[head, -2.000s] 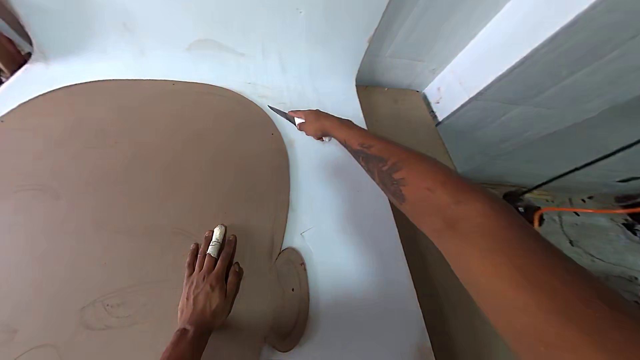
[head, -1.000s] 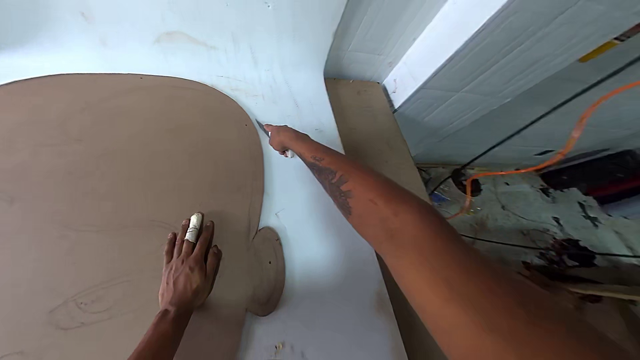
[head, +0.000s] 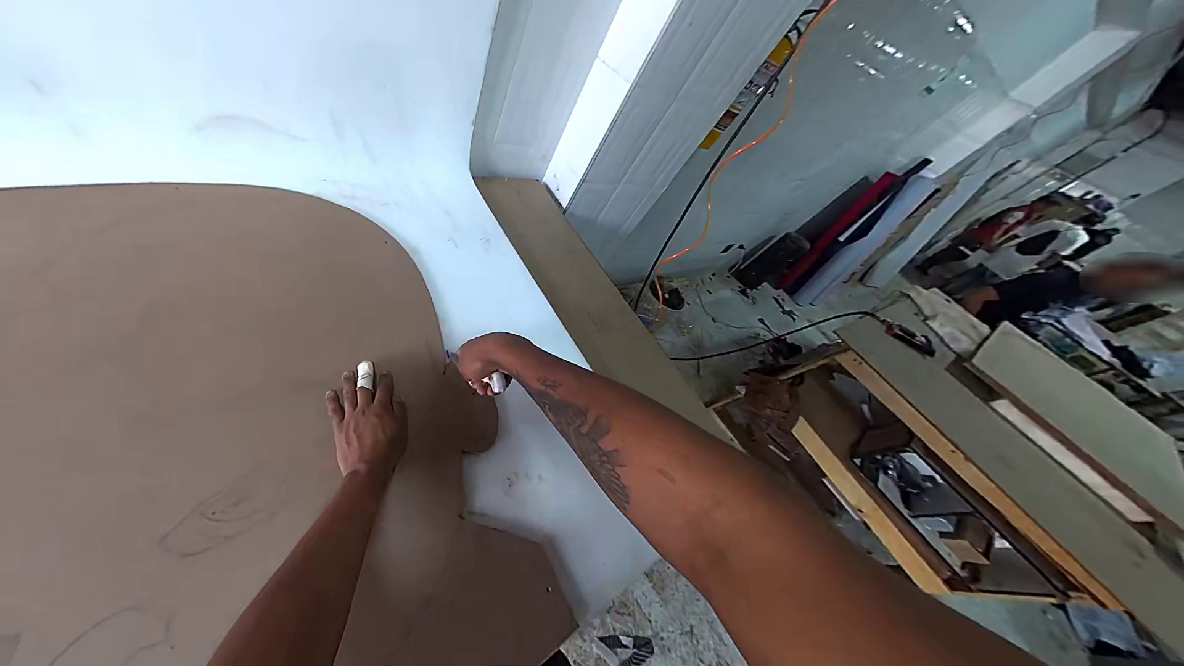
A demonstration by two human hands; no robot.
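Note:
A large brown board template [head: 231, 305] with a curved outline and a rounded ear-like lobe lies over a pale blue-white sheet [head: 518, 481]. Flat on the template, with its fingers spread, rests my left hand [head: 370, 425]; one finger has a white wrapping. My right hand [head: 487, 363] is closed around the white handle of a knife [head: 499, 381], at the template's edge just above the lobe. Most of the knife is hidden by the hand; only a little of the blade side shows at the edge. Faint drawn lines mark the template's surface.
A brown board strip [head: 592, 287] runs beside the pale sheet. Beyond it, an orange cable [head: 710, 199] and a black cable hang near the wall. Wooden frames and boards [head: 980, 444] stand at the right. Stacked panels [head: 846, 231] lean farther back, and another person [head: 1054, 282] is in the background.
My right hand has moved down along the template's curved edge with the knife, from the upper curve to the lobe. My left hand stays flat on the template. The view has swung right.

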